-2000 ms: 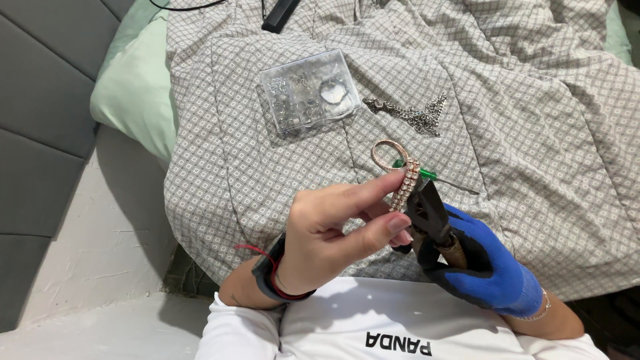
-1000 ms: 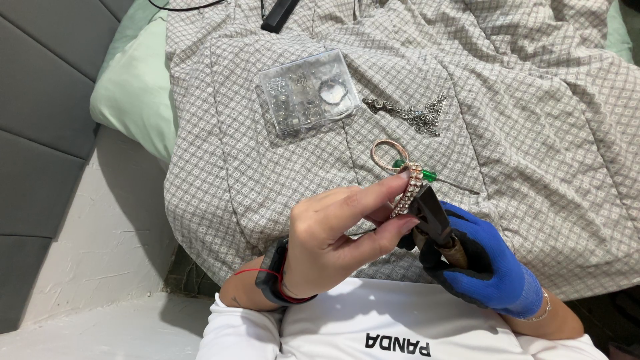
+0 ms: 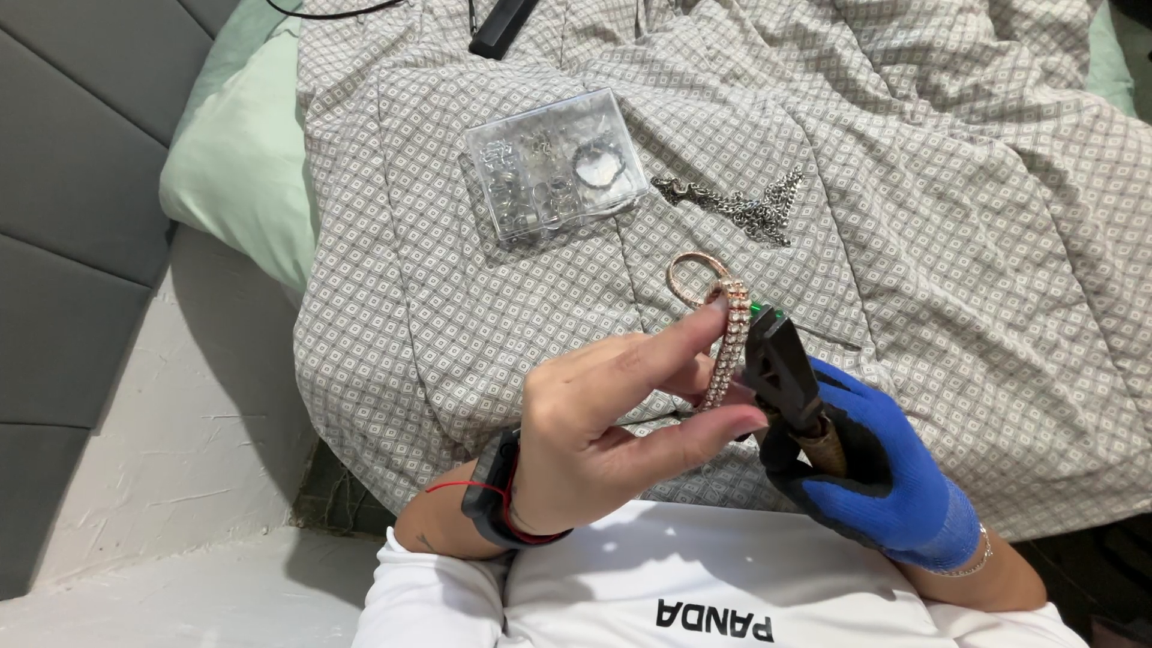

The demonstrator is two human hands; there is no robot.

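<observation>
My bare left hand (image 3: 612,414), with a black watch and a red string at the wrist, pinches a rose-gold rhinestone bracelet (image 3: 733,337) between thumb and fingers. A rose-gold ring-shaped loop (image 3: 697,256) stands at the bracelet's upper end. My right hand (image 3: 882,468), in a blue and black work glove, is closed around the brown handles of dark metal pliers (image 3: 785,369). The jaws of the pliers are beside the bracelet's right side; whether they touch it I cannot tell. Behind them, partly hidden, lies a green-handled tool (image 3: 756,309) with a thin metal shaft.
A clear plastic compartment box (image 3: 558,166) of small metal findings lies on the patterned bedspread (image 3: 432,297). Right of it is a heap of silver-coloured chain (image 3: 747,211). A black object (image 3: 502,29) lies at the top, and a pale green pillow (image 3: 238,171) at the left.
The jaws of the pliers have risen a little alongside the bracelet and now hide more of the green-handled tool. The left hand keeps its pinch on the bracelet.
</observation>
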